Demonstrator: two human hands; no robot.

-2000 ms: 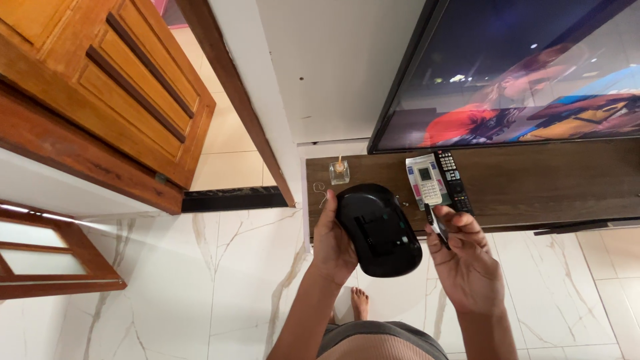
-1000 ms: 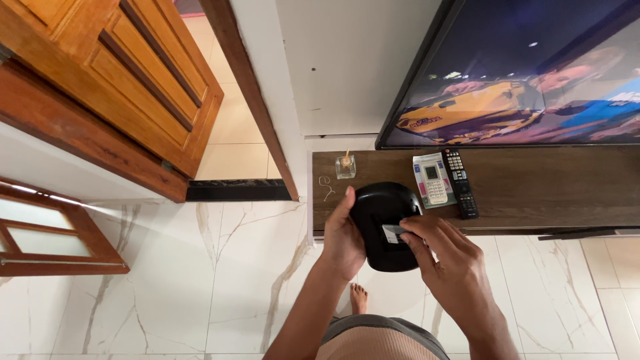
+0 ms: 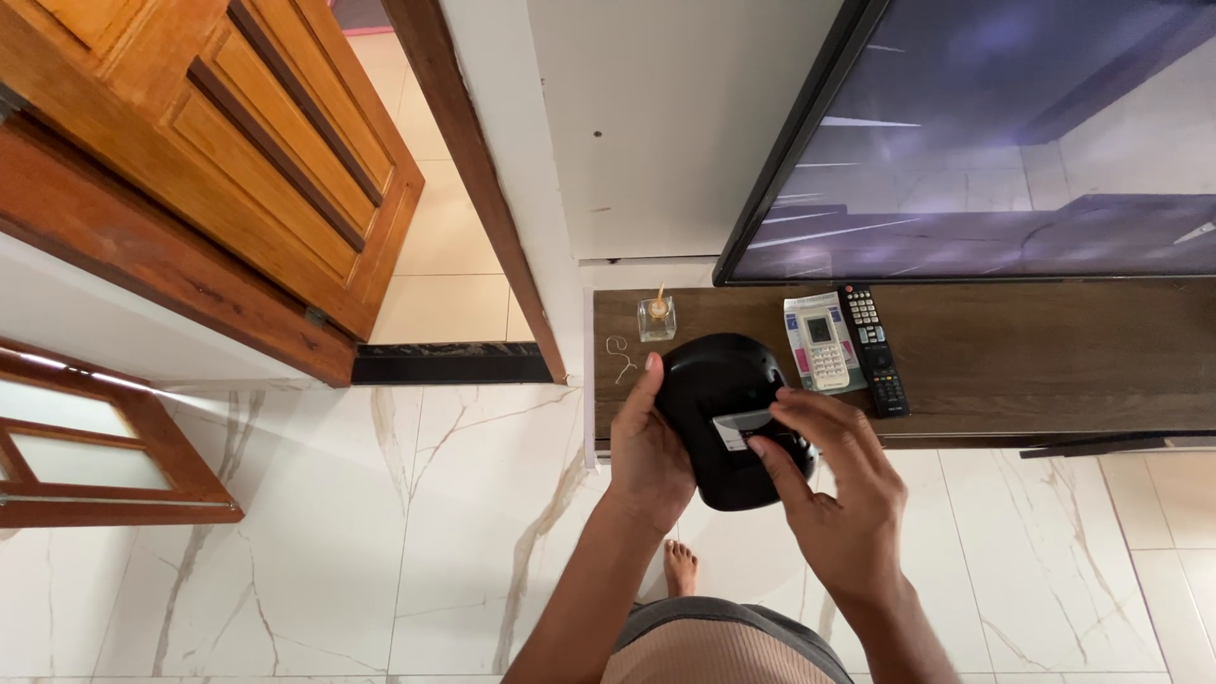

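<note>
My left hand [image 3: 649, 456] grips the left edge of a black rounded plastic device [image 3: 703, 380], its thumb along the rim. The device is held over the front edge of the wooden shelf, with a recess in the face turned up. Between the thumb and fingers of my right hand [image 3: 841, 475] is a small flat rectangular piece [image 3: 739, 427], grey with a pale label, lying at the recess. Whether it is fully seated in the recess I cannot tell.
On the wooden TV shelf [image 3: 1026, 370] lie a white remote control [image 3: 825, 353] on a printed packet, a black remote control [image 3: 876, 353], a small glass bottle [image 3: 656, 318] and a thin cord [image 3: 619, 356]. A television [image 3: 969, 171] stands behind. A wooden door [image 3: 275, 123] is at the left.
Two seconds ago my right hand held the small piece apart from the device, at its right. It has since moved left, and the piece is now at the recess.
</note>
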